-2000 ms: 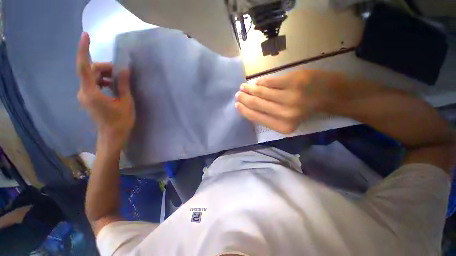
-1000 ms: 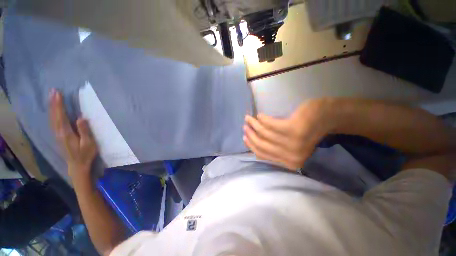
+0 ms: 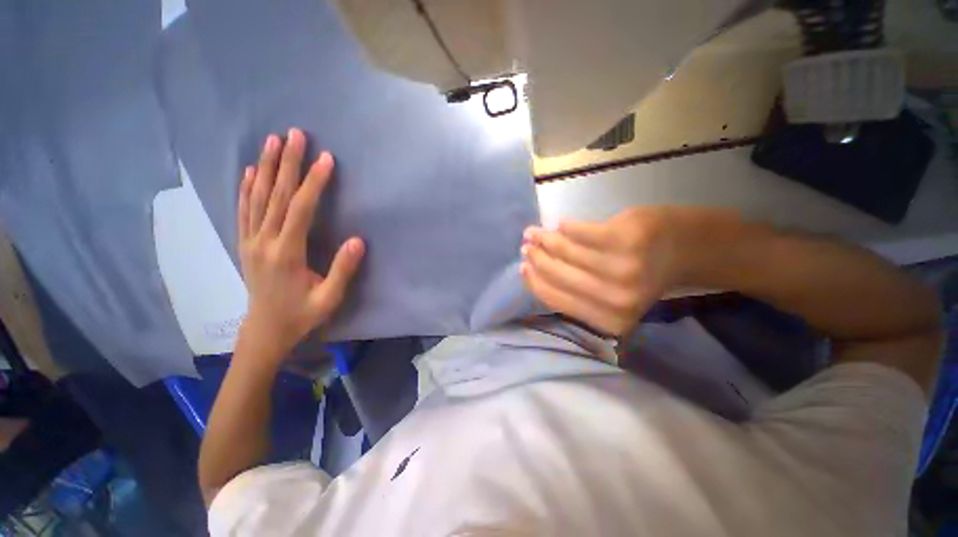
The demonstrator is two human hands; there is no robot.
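Observation:
A grey-blue fabric panel (image 3: pixel 420 199) lies on the table in front of the cream-white sewing machine head (image 3: pixel 599 63), its right edge running up under the head. My left hand (image 3: pixel 286 246) lies flat on the panel with its fingers spread. My right hand (image 3: pixel 599 267) pinches the panel's right edge near the table's front edge, where the cloth corner is folded up a little. A black wire loop (image 3: pixel 500 99) shows beside the bright light; the needle is hidden by the head.
Another grey-blue fabric piece (image 3: pixel 79 189) hangs over the table edge at left. A dark flat object (image 3: pixel 851 168) lies right of the machine. White table surface (image 3: pixel 194 262) shows between the cloths. A blue bin (image 3: pixel 187 404) is below the table.
My left hand has moved right from the left cloth onto the panel and spread flat. My right hand stays at the panel's right edge, whose corner is now folded. The view has shifted.

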